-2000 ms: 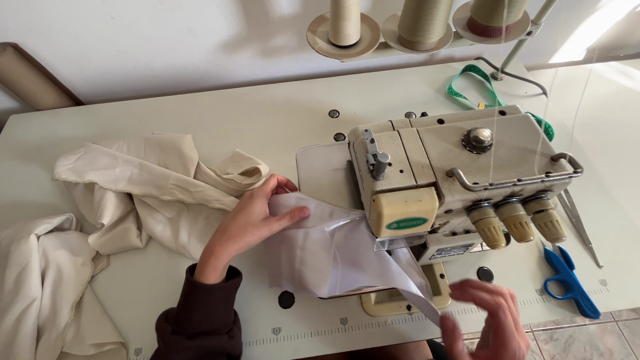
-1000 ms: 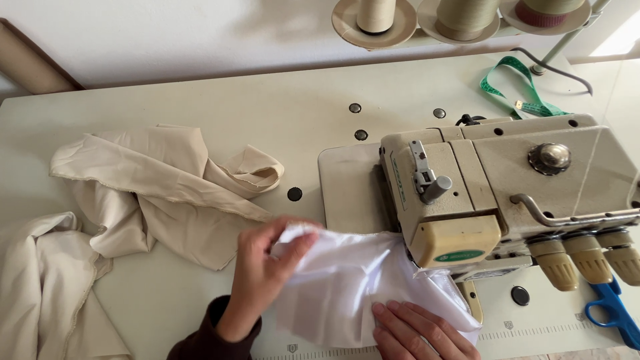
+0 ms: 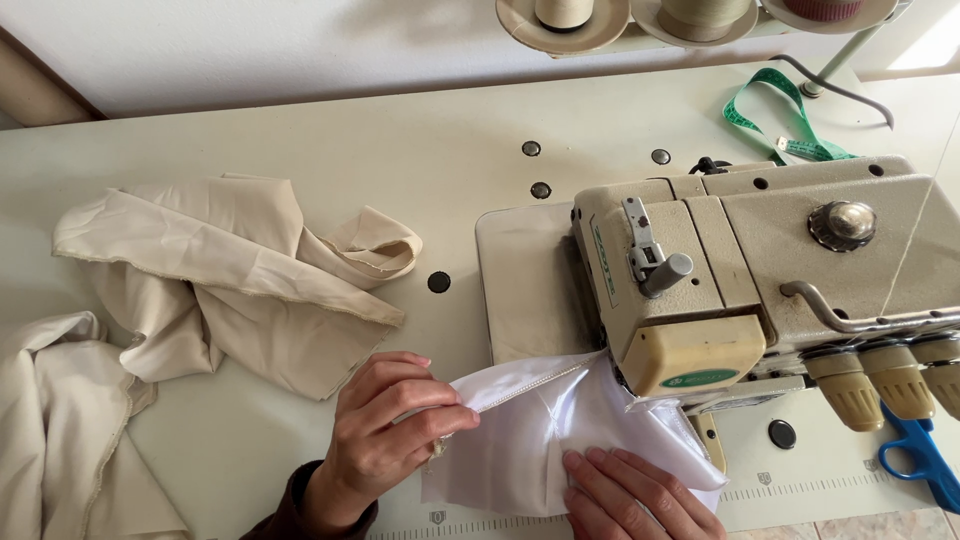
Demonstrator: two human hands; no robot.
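White satin fabric (image 3: 525, 442) lies on the sewing table, its upper edge running up to the needle area of a Zoje overlock sewing machine (image 3: 675, 247). Beige overlock stitching shows along that edge. My left hand (image 3: 390, 427) pinches the fabric's upper left corner between thumb and fingers, with a tuft of beige thread hanging below. Flat on the lower right part of the fabric rests my right hand (image 3: 630, 495), fingers together and cut off by the bottom of the view. The presser foot and needles are hidden behind the machine's cover.
Crumpled beige fabric (image 3: 247, 285) with overlocked edges lies left, beside another beige piece (image 3: 52, 420). A green tape measure (image 3: 806, 142) sits behind the machine. Blue-handled scissors (image 3: 919, 457) lie at the right edge. Thread cones (image 3: 690, 19) stand on a rack at the back.
My right hand has come from beside the machine's front onto the white fabric. My left hand has kept hold of the fabric's left part. The view has shifted left and closer.
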